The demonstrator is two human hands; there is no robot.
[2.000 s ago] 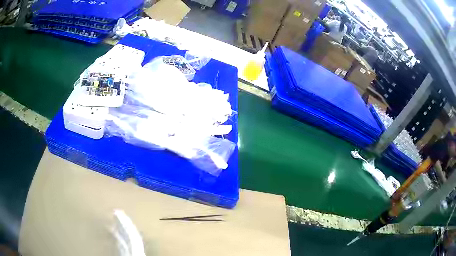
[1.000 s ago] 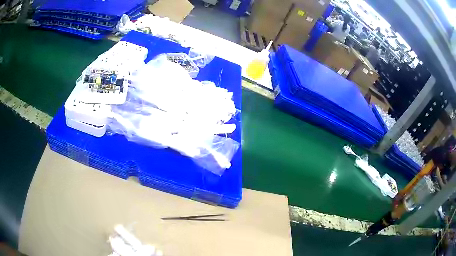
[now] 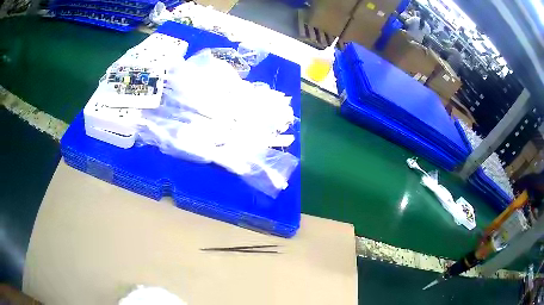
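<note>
A white-gloved hand, which looks like my right hand (image 3: 152,296), is cut off by the bottom edge, low on the cardboard sheet (image 3: 119,238). Its fingers and anything in it cannot be made out. My left hand cannot be made out. Dark tweezers (image 3: 241,248) lie on the cardboard to the right of the glove. Beyond, a blue plastic stack (image 3: 238,214) carries white housings (image 3: 110,126). One open housing on top shows its circuit board (image 3: 134,81). Crumpled clear bags (image 3: 209,113) with white contents lie beside them, with another board at the back.
A screwdriver (image 3: 471,259) with a pale bit hangs at the lower right. A white cord with an open housing (image 3: 465,212) lies on the green belt (image 3: 334,179). Blue sheets (image 3: 405,101) and a yellow-liquid bottle (image 3: 319,68) stand beyond. A blurred brown patch shows at the bottom-left corner.
The gloved hand has sunk towards the bottom edge, and its fingers no longer show clearly. The view has shifted, so the bench things sit slightly higher and further right. The tweezers still lie on the cardboard.
</note>
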